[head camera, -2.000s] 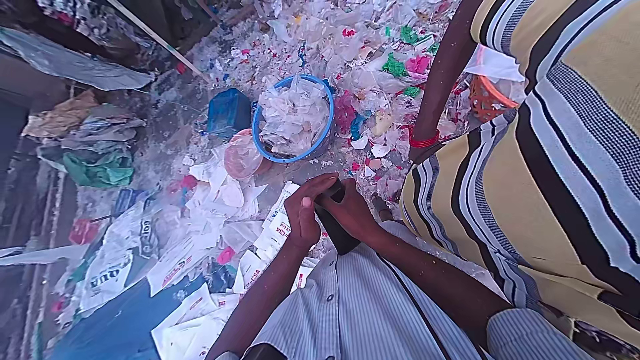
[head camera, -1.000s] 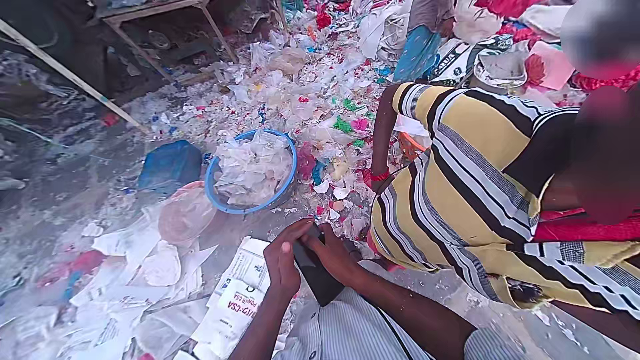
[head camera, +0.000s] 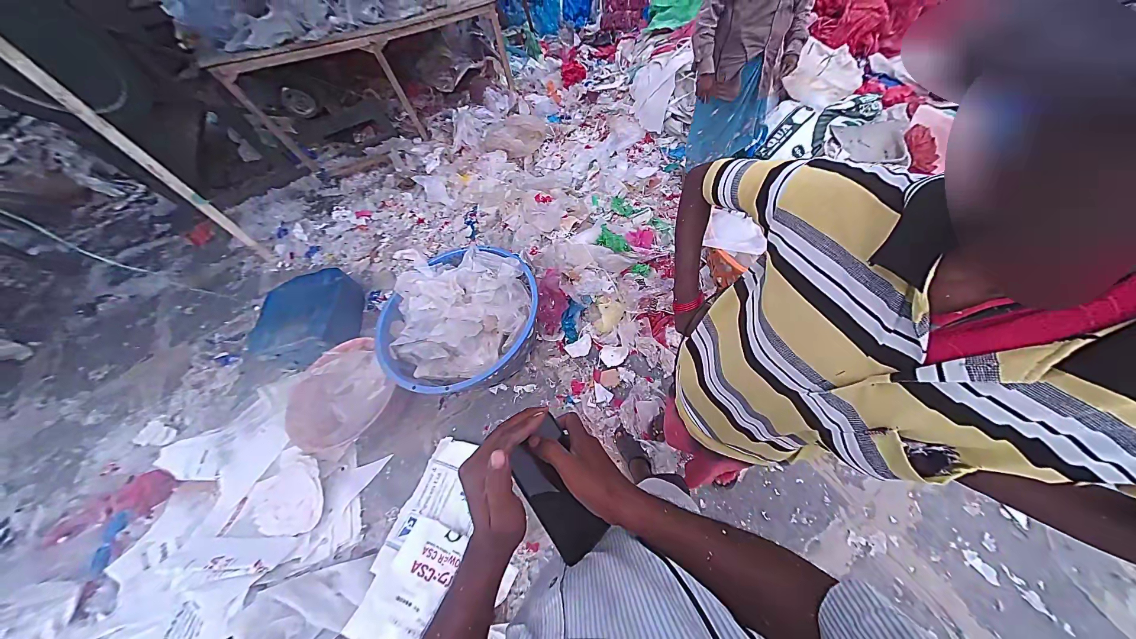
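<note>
A dark, flat, phone-like object (head camera: 557, 501) is held between both hands in front of the striped shirt. My left hand (head camera: 493, 484) cups its left side near the upper end, fingers bent over the top edge. My right hand (head camera: 581, 466) grips the upper right side, with the thumb across its face. Just beyond the hands stands a round blue plastic basin (head camera: 383, 342) filled with crumpled clear plastic film (head camera: 466, 311). Printed white sacks (head camera: 417, 568) lie below and left of my left hand.
Close on the right stands a person in a striped top (head camera: 825, 319); another person (head camera: 732, 80) is farther back. A blue container (head camera: 306, 315) sits left of the basin. Plastic scraps (head camera: 524, 177) cover the floor. A wooden table (head camera: 355, 40) and a pole (head camera: 133, 151) are at upper left.
The view has swung up and to the right, bringing in the table, the farther person and more of the near person. Both hands still hold the dark object.
</note>
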